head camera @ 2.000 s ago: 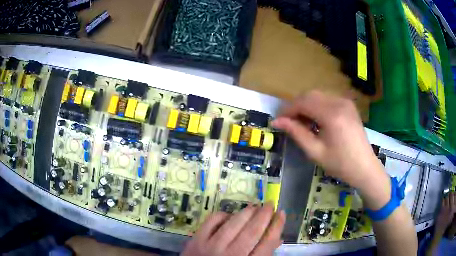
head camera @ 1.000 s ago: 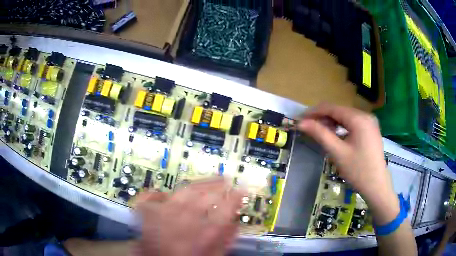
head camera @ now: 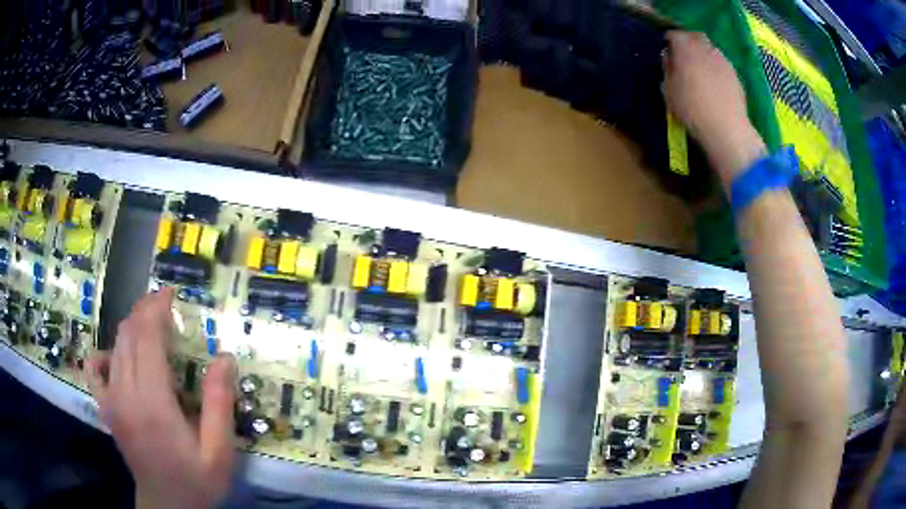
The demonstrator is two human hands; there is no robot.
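Observation:
A pale circuit board panel (head camera: 397, 383) of several joined units lies on the metal-railed track, with yellow parts, black cylinders and blue parts fitted. My left hand (head camera: 174, 398) is over the panel's left end, thumb and fingers apart, with nothing seen in it. Whether it touches the board is unclear. My right hand (head camera: 705, 89) reaches to the far side, at the dark parts beside the green crate. Its fingertips are blurred, and I cannot tell if it holds anything. A yellow-covered plate (head camera: 678, 147) lies just below it.
Another board panel (head camera: 636, 398) lies to the right, more boards (head camera: 60, 268) to the left. Along the far side stand a cardboard box (head camera: 253, 94) of black cylinders, a black tray (head camera: 318, 139) of small green parts, and a green crate (head camera: 760, 89) of yellow-covered plates. Cardboard (head camera: 566, 159) lies between.
My right hand has left the right end of the near panel and moved up to the far side. My left hand has moved left across the panel. The view has shifted.

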